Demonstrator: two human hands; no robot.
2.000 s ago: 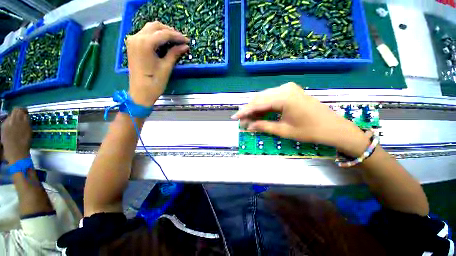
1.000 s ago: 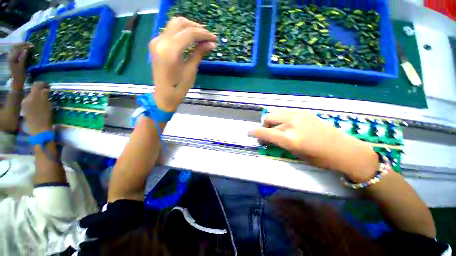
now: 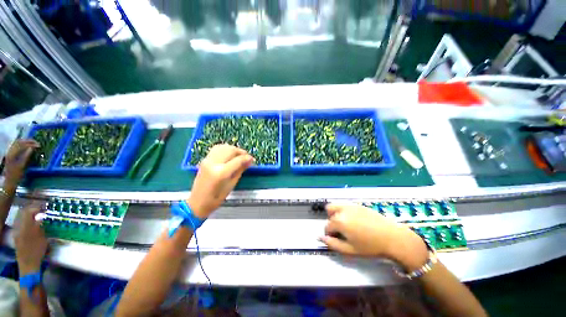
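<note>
My left hand (image 3: 217, 176), wearing a blue wrist band with a thin cord, is at the front edge of the left blue bin (image 3: 233, 117) of dark green and yellow capacitors (image 3: 254, 136). Its fingers are curled and the tips close together; whether they hold a part is hidden. My right hand (image 3: 366, 232), wearing a beaded bracelet, covers the left end of a green PCB panel (image 3: 450, 235) on the conveyor. Its fingers are bent, and a small dark thing (image 3: 319, 206) shows at the index fingertip; I cannot tell if it is gripped.
A second capacitor bin (image 3: 388, 151) stands to the right. Green-handled pliers (image 3: 148, 160) and a pale-handled tool (image 3: 409, 158) lie on the mat. At left, a neighbour's hands (image 3: 29, 238) are near another panel (image 3: 84, 232) and bins (image 3: 133, 145). A red sheet (image 3: 448, 93) lies behind.
The view has tilted up, showing the floor beyond the bench. My left hand stays near the left bin's front. My right hand is still at the panel's left end; the dark thing now shows there.
</note>
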